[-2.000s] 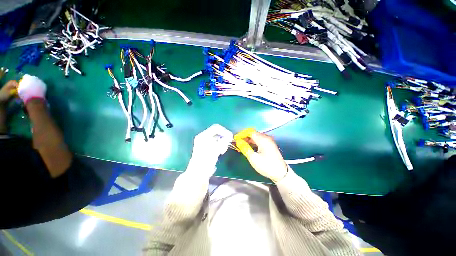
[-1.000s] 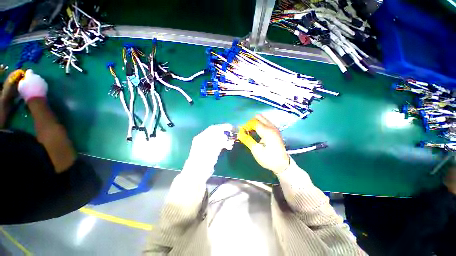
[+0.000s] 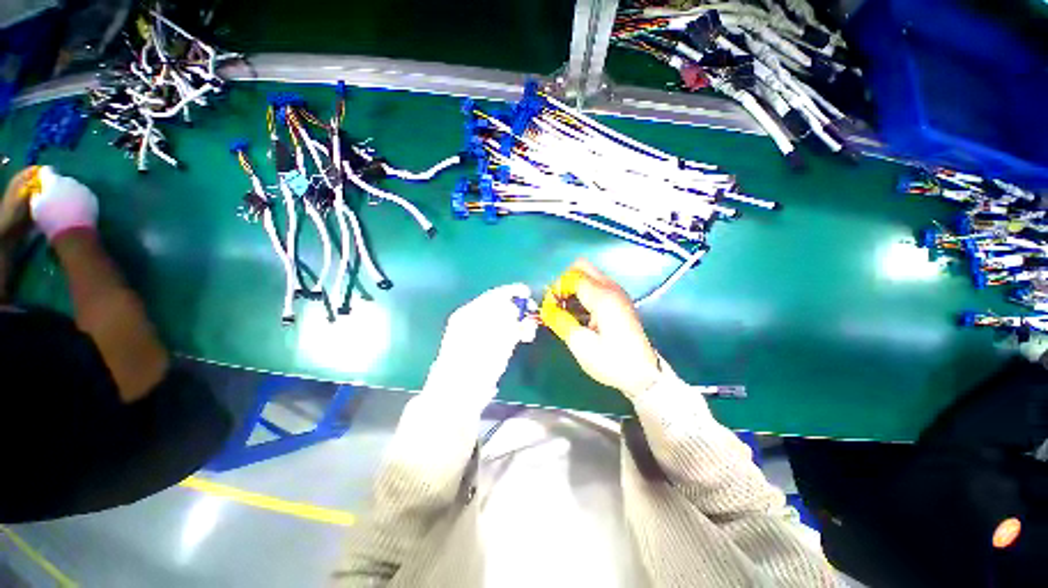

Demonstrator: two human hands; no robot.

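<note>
My left hand (image 3: pixel 485 335), in a white glove, is closed on a small blue connector housing (image 3: pixel 523 308) at its fingertips. My right hand (image 3: pixel 598 333), with yellow on its thumb and finger, pinches the thin wires of a wire harness right beside the housing. The wires between the hands are too small to tell apart. The harness's white sleeving passes behind the right hand, and its dark end connector (image 3: pixel 731 392) shows to the right of my wrist. Whether the wires sit in the housing cannot be seen.
A large harness pile (image 3: pixel 598 178) lies behind my hands, with branched harnesses (image 3: pixel 333 190) left of it. More harnesses (image 3: pixel 1000 247) lie right. A metal rail (image 3: pixel 460 90), post and blue bin (image 3: pixel 954 92) stand behind. People work at both sides.
My hands stay close together, with the blue housing now visible at my left fingertips. The harness's dark end has shifted. The single harness at the right has gone from the bench.
</note>
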